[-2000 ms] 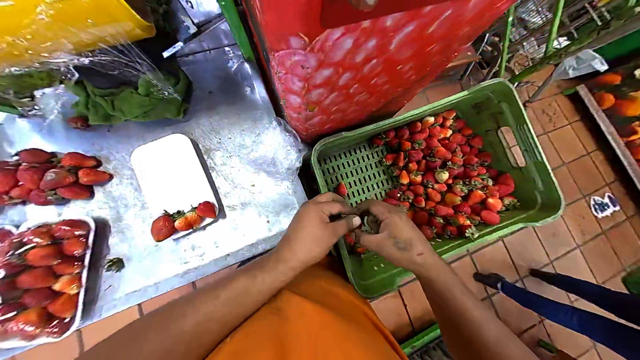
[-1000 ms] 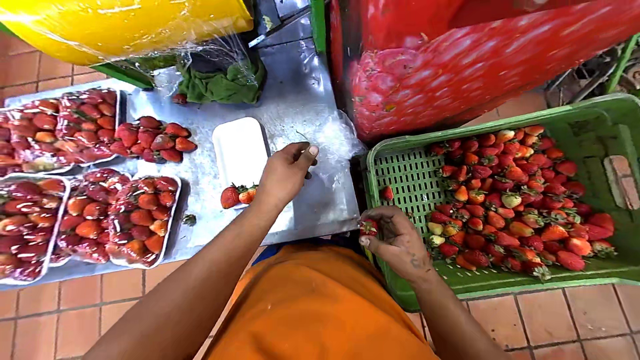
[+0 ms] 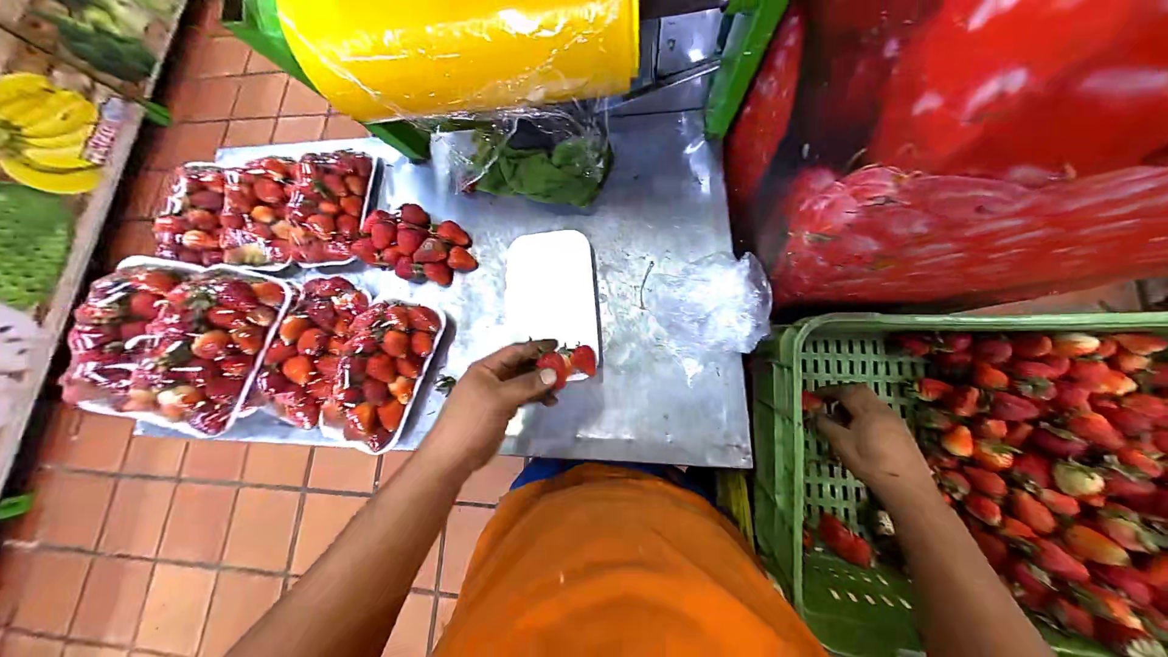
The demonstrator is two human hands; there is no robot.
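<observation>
My left hand (image 3: 511,383) is at the near end of a white foam tray (image 3: 550,283), its fingers on a strawberry (image 3: 553,367). Another strawberry (image 3: 582,359) sits beside it on the tray's near edge. My right hand (image 3: 862,429) reaches into a green plastic crate (image 3: 792,456), fingertips close to a small strawberry (image 3: 810,401) at the crate's left wall; whether it grips the fruit is unclear. Many strawberries (image 3: 1031,456) fill the crate to the right of this hand, and a few (image 3: 844,540) lie below it.
Film-wrapped strawberry trays (image 3: 383,374) and a loose strawberry pile (image 3: 415,242) cover the left of the metal table (image 3: 639,420). Crumpled clear film (image 3: 716,301) lies near its right edge. Behind are a green cloth (image 3: 547,172) and a yellow roll (image 3: 456,55). A red printed panel (image 3: 958,228) stands beyond the crate.
My left hand has moved from the crate to the tray's near end. My right hand, which held a strawberry at the crate's edge, is now inside the crate. The view has swung left.
</observation>
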